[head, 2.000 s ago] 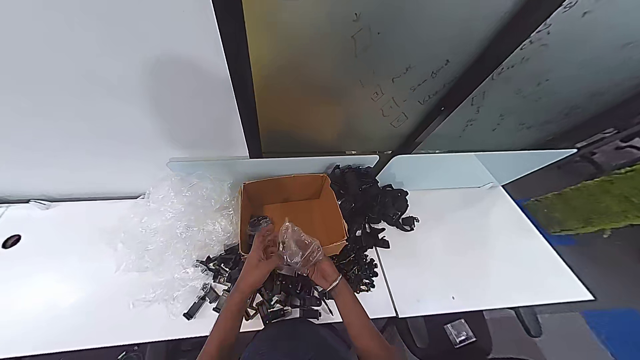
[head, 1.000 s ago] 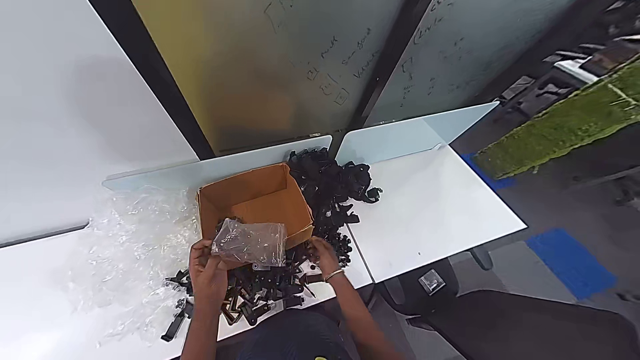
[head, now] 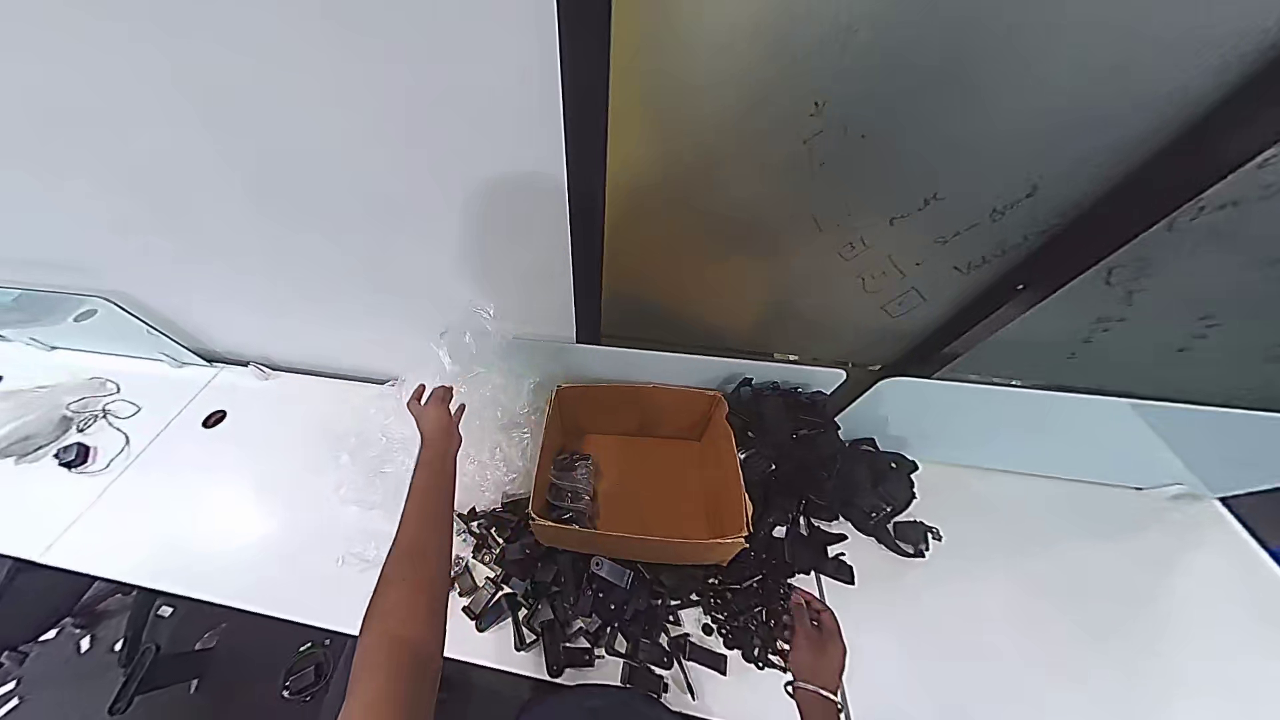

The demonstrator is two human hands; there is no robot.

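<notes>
My left hand (head: pixel 437 415) is raised over the pile of clear plastic bags (head: pixel 485 420) left of the box, fingers apart; no held item shows in it. My right hand (head: pixel 817 640), with a bracelet at the wrist, is at the right edge of a heap of small black parts (head: pixel 745 610); whether its fingers hold a part cannot be told. An open cardboard box (head: pixel 640 545) stands between the piles, with several items in clear plastic (head: pixel 571 488) along its left inside wall. Black plastic brackets or clamps (head: pixel 605 600) lie in front of it.
Black straps or harness-like pieces (head: pixel 875 485) are heaped right of the box. Low glass dividers (head: pixel 1030 430) line the back of the white desk (head: pixel 1000 600). A cable with a black plug (head: pixel 75 456) and a plastic bag (head: pixel 40 415) lie at the far left.
My left hand has moved left, from the clear bag it held in front of the box to the pile of plastic bags. The bag is no longer between my hands. The view has turned left.
</notes>
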